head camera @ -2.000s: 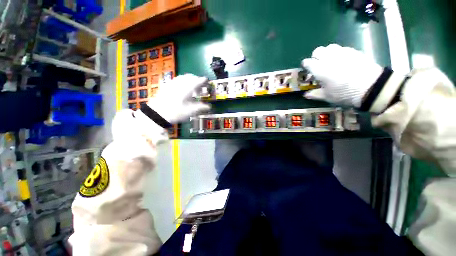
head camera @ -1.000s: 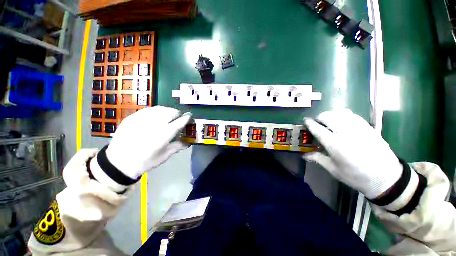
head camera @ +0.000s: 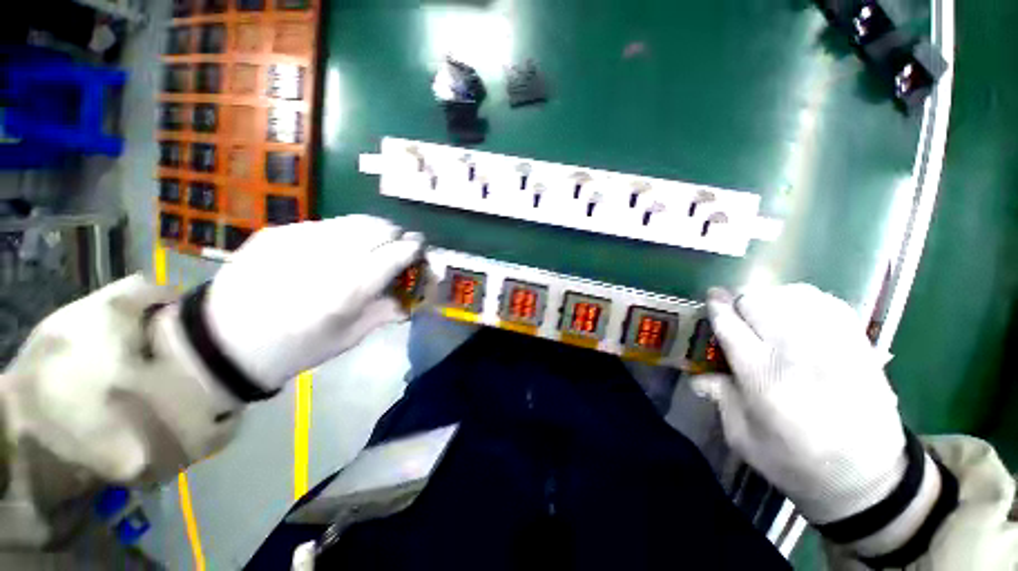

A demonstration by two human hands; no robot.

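Note:
My left hand [head camera: 318, 290], in a white glove with a black band, grips the left end of a long fixture bar [head camera: 555, 309] with six windows showing red-orange inserts and yellow marks along its near edge. My right hand [head camera: 781, 385], gloved the same way, grips the right end. My fingers partly cover the end windows. The bar is at the bench's near edge, tilted down to the right. A second silver-white bar [head camera: 564, 197] with pairs of small dark slots lies on the bench just beyond it, touched by neither hand.
An orange-brown grid tray [head camera: 248, 78] with black parts lies at the left. Small black workpieces [head camera: 458, 95] lie loose beyond the bars, one [head camera: 525, 84] apart from the others. Black blocks [head camera: 910, 73] stand at the far right by the bench's pale edge [head camera: 932, 156].
The six-window cover has come off the second bar's place to the near bar, and both hands moved with it. Since then, the held bar and the view have tilted down to the right.

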